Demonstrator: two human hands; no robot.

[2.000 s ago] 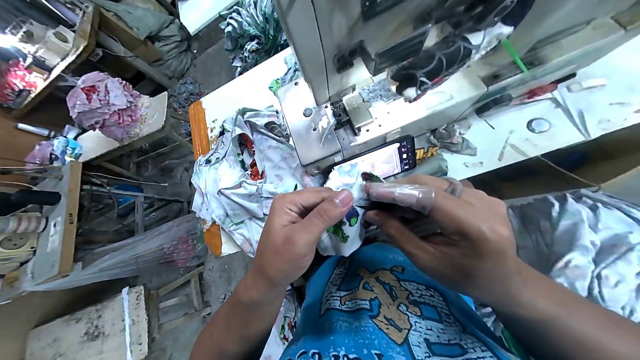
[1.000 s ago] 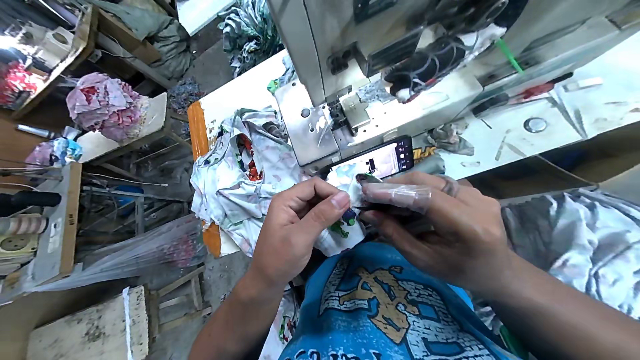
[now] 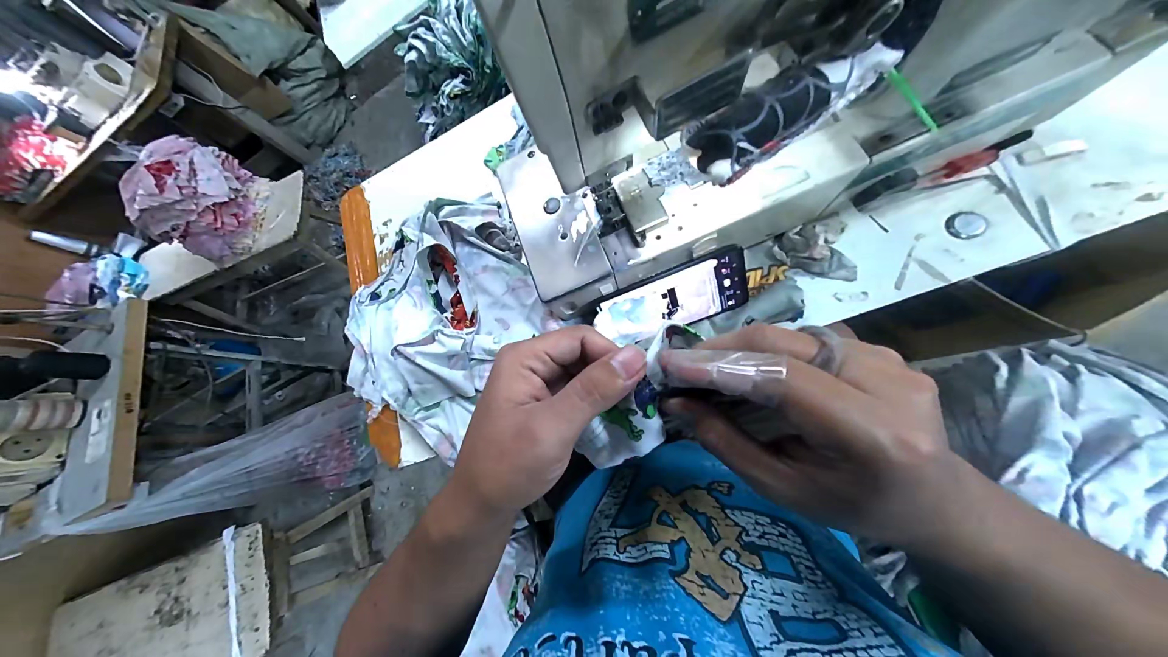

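My left hand [image 3: 547,411] pinches the edge of a small white printed fabric piece [image 3: 630,433] between thumb and forefinger. My right hand [image 3: 812,411] grips the same fabric from the other side, with clear plastic wrapped on its forefinger; whatever lies under those fingers is hidden. Both hands are close together above my lap. Just beyond them a lit smartphone [image 3: 671,297] lies at the table edge by the metal plate of an industrial sewing machine [image 3: 557,228]. Left of the plate is a heap of pale printed fabric [image 3: 420,338].
A red-handled tool [image 3: 972,164], metal tweezers [image 3: 1027,201] and a round metal disc [image 3: 965,225] lie on the table at right. Pale fabric [image 3: 1077,438] is bunched at the right. A pink fabric bundle [image 3: 187,196] rests on a stand at left.
Both hands keep hold of the small fabric and have barely moved. Less of the fabric's printed part shows between them than two seconds ago.
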